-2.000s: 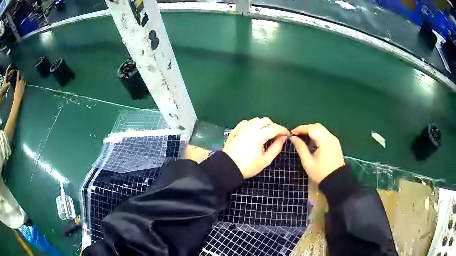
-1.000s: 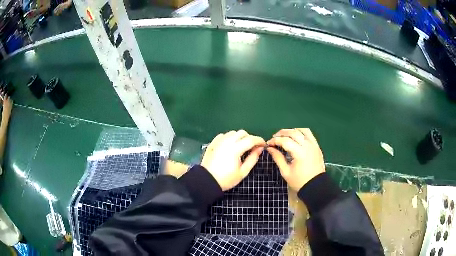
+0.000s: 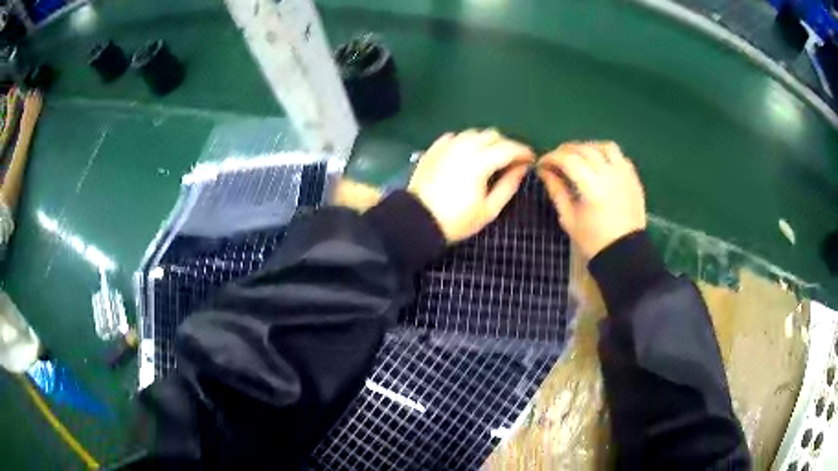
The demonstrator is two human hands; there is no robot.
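Observation:
My left hand (image 3: 466,183) and my right hand (image 3: 595,195) meet fingertip to fingertip at the top edge of a black adhesive pad sheet (image 3: 496,276) with white grid lines. Both hands pinch at this edge; whether a small pad is between the fingertips is too small to tell. The sheet's lower part bends toward me and shines. Spare pad sheets (image 3: 211,267) lie at the left, partly under my left forearm, with whitish release liner (image 3: 241,189) at their upper part.
A black cylindrical unit (image 3: 369,83) stands on the green conveyor belt (image 3: 515,74) behind the white upright (image 3: 299,64). Two more cylinders (image 3: 158,67) are at upper left, near another person's arm (image 3: 20,147). A perforated plate (image 3: 816,405) lies at right, beside tan board (image 3: 758,340).
The view has shifted, so the hands and sheet appear higher. A cylinder now shows beside the upright, and the right-hand one is almost out of view. The hands stay together at the sheet's edge.

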